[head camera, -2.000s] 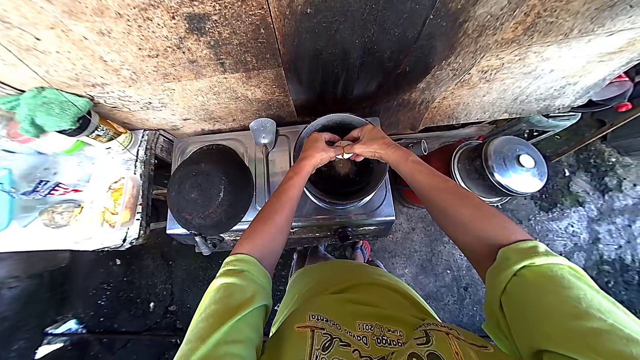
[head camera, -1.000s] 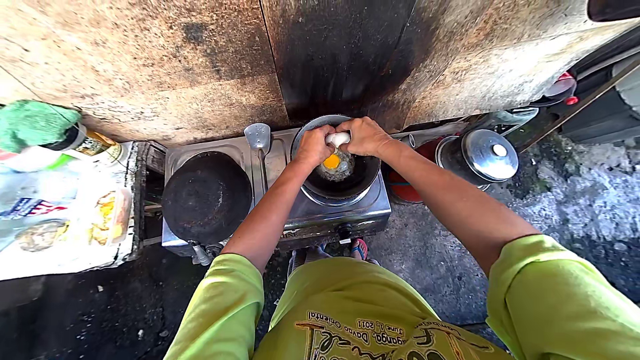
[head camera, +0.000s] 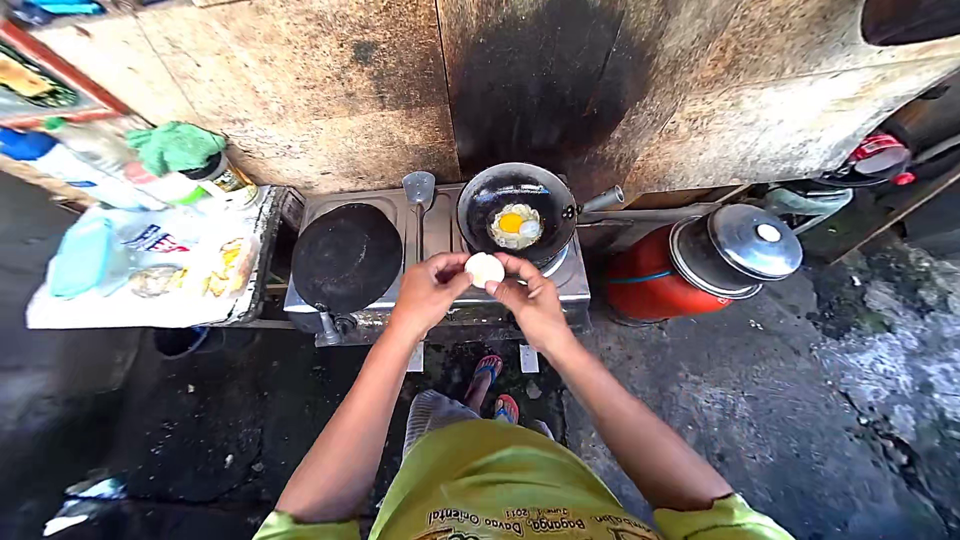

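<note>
My left hand and my right hand hold a white eggshell between their fingertips, just in front of a dark frying pan. In that pan, on the right side of a two-burner gas stove, lies an egg with a yellow yolk and a frothy white edge. A second, flat black pan sits on the left burner. Between the two pans rests a metal turner, its blade toward the wall.
Right of the stove stands a red container with a lidded metal pot on or beside it. To the left, a small table carries a plastic box, bottles and a green cloth. A soot-marked wooden wall rises behind.
My hands have drawn back from over the pan toward me, with the shell between them. The egg, seen dropping from the shell a second ago, now lies in the pan. The view has shifted.
</note>
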